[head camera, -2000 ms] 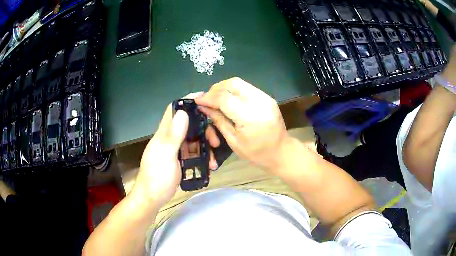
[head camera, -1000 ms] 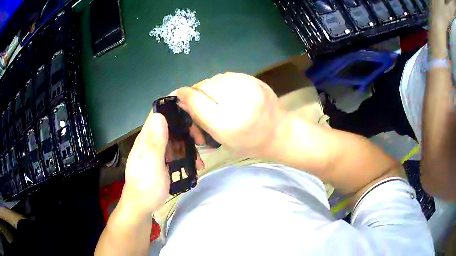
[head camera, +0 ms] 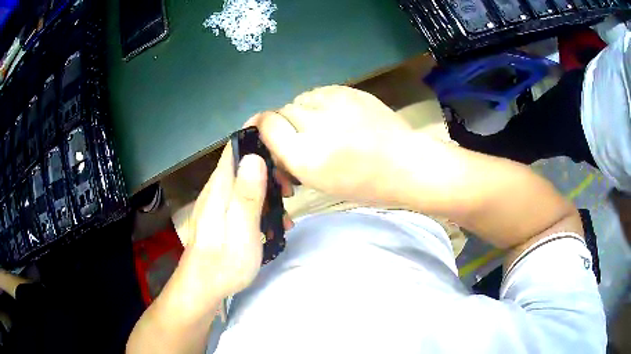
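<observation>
A black plastic phone housing (head camera: 271, 200) is held upright and tilted in front of my body, near the bench edge. My left hand (head camera: 232, 214) is closed around it, with the thumb along its front. My right hand (head camera: 332, 142) is at the housing's top end; its fingertips touch there and are partly hidden behind the hand. I cannot tell if a small part is between them. A loose pile of small clear parts (head camera: 243, 25) lies on the green bench top.
A black smartphone (head camera: 143, 26) lies left of the pile. Black blister trays with housings stand at left (head camera: 62, 152) and stacked at right (head camera: 484, 21). A blue stool (head camera: 484, 77) and a red stool (head camera: 158, 259) are below. A person in white sits at right.
The view has shifted, so the pile and trays sit higher. The housing is turned more edge-on, its openings now mostly hidden by my left thumb and hand. My right hand stays at its top end.
</observation>
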